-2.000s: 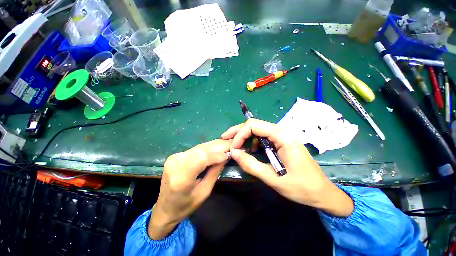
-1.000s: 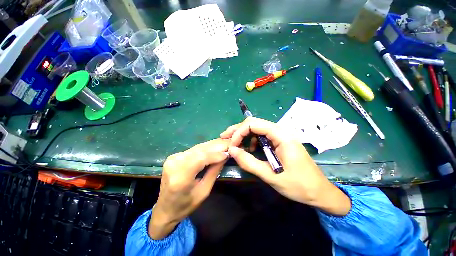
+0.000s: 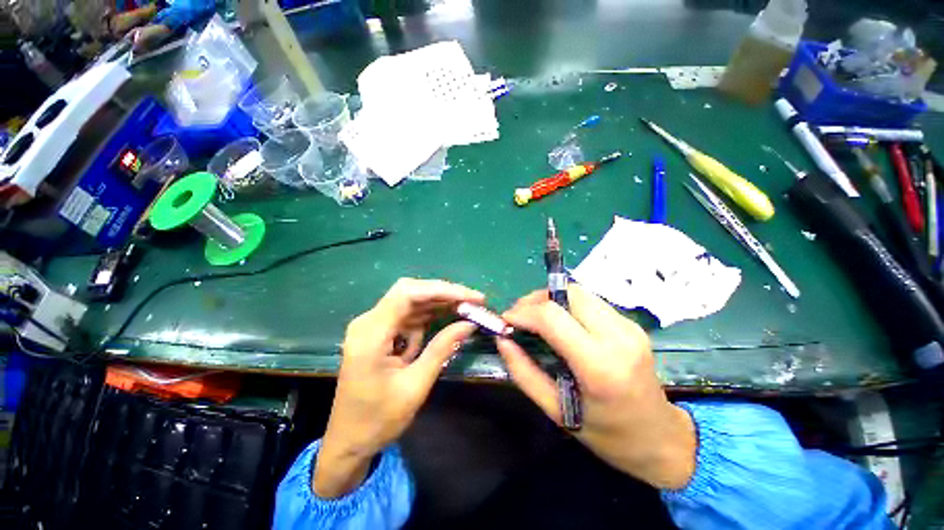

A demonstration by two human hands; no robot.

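A small pale metallic part point(image 3: 482, 317) is pinched between the fingertips of both hands over the bench's front edge. My left hand point(image 3: 399, 357) holds its left end between thumb and forefinger. My right hand point(image 3: 600, 373) touches its right end with thumb and forefinger. A black marker point(image 3: 556, 259) lies across my right hand, its tip pointing away from me and its rear end showing below the fingers. The fingers hide the marker's middle and parts of the small part.
White stained cloth point(image 3: 662, 271), blue pen point(image 3: 658, 189), tweezers point(image 3: 743, 236), yellow-green tool point(image 3: 730, 184), hot air gun point(image 3: 869, 264) at right. Red-yellow screwdriver point(image 3: 559, 184), papers point(image 3: 424, 109) further back. Solder spool point(image 3: 212, 219), cups, black cable point(image 3: 254, 271) at left. Another person's hand is at top left.
The pale part shows more openly between the fingers. My right hand has lowered a little and the marker stands more upright. The view has shifted, and a person's hand now shows at top left.
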